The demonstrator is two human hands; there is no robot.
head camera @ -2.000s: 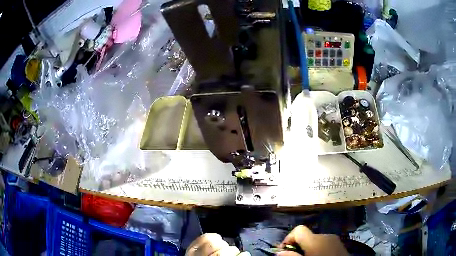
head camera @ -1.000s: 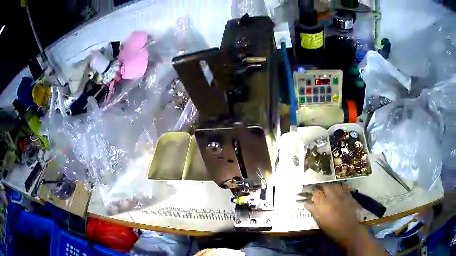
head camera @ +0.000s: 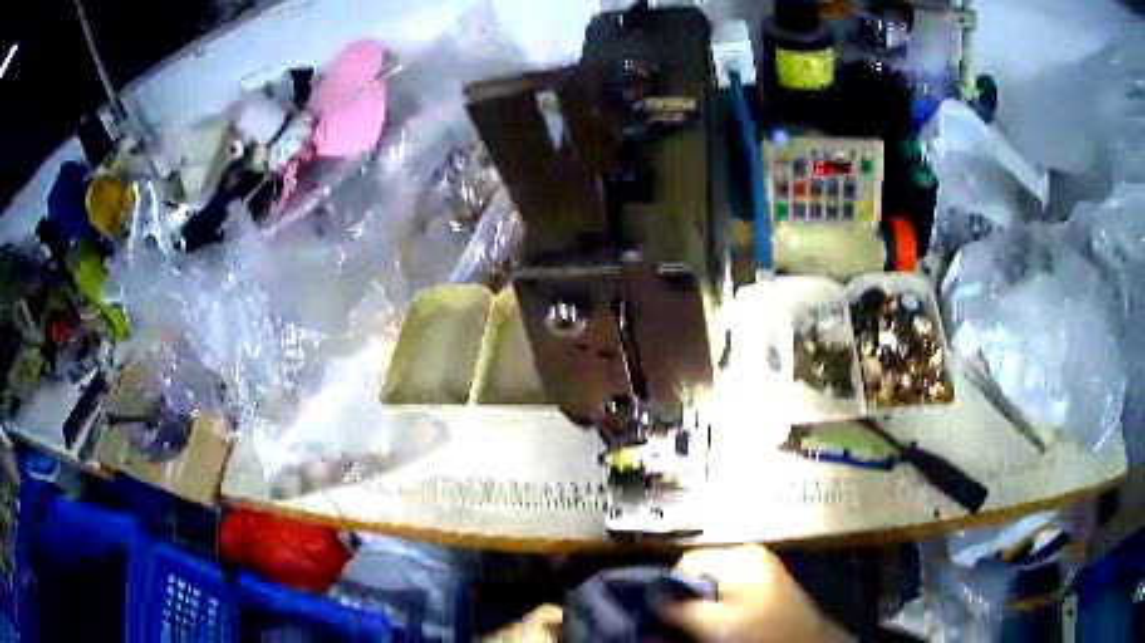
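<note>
A dark garment (head camera: pixel 622 605) is bunched at the bottom edge, below the table front. My right hand (head camera: pixel 760 600) is closed on its right side, blurred and cut off by the frame edge. Only a small part of my left hand (head camera: pixel 534 626) shows at the garment's left side; its grip is hidden. The button-sewing machine (head camera: pixel 653 163) stands above, with its shiny clamp area (head camera: pixel 647 462) near the table edge. Slim snips (head camera: pixel 841 445) with blue and green parts lie on the table right of the clamp.
A screwdriver (head camera: pixel 944 480) lies beside the snips, with tweezers (head camera: pixel 1008 405) farther right. A button tray (head camera: pixel 854 410) stands behind them. An empty two-section tray (head camera: pixel 433 402) is left of the head. Plastic bags (head camera: pixel 239 327), a pink fan (head camera: pixel 352 101) and blue crates (head camera: pixel 88 565) are left.
My right hand held the snips low, then reached to the table by the button tray. The snips now lie there, and the hand is back low at the dark garment.
</note>
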